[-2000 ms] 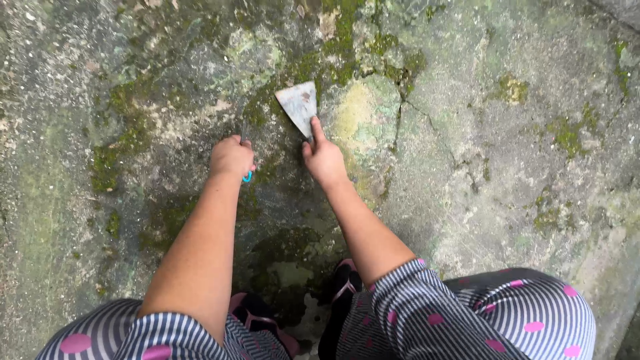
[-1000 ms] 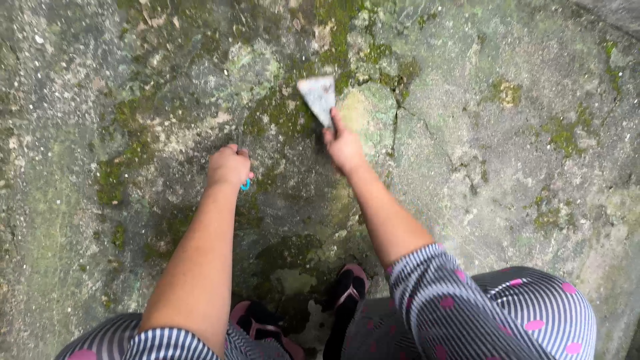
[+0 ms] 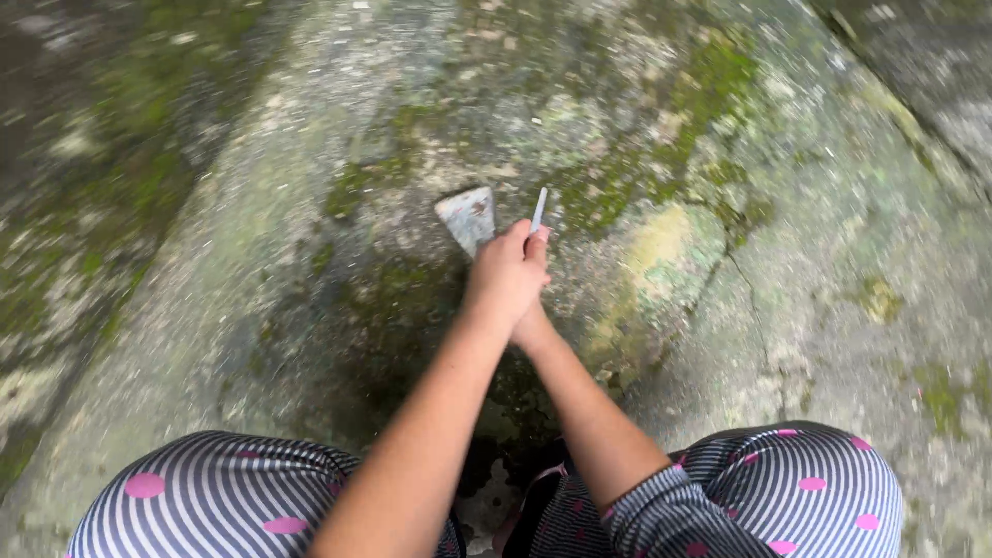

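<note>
My left hand (image 3: 508, 267) lies over my right hand, and the forearms meet at the wrists. From the left hand's fingers a thin pale blade or strip (image 3: 540, 208) points up; its handle is hidden. My right hand (image 3: 533, 322) is mostly covered by the left. The scraper (image 3: 469, 217) has a wide, worn metal blade that juts out to the upper left of the hands, above the mossy concrete; its handle is hidden in the grip, in line with the right hand.
Rough concrete ground (image 3: 837, 310) with green moss (image 3: 713, 77) and a crack (image 3: 748, 291) surrounds the hands. A seam or edge (image 3: 891, 101) runs at the upper right, another at the left. Both knees, in striped trousers (image 3: 209, 496), and part of a dark shoe are near.
The hands, apart before, have come together, the left now over the right. The scraper has gone from the right of the left hand to its left. The view has shifted.
</note>
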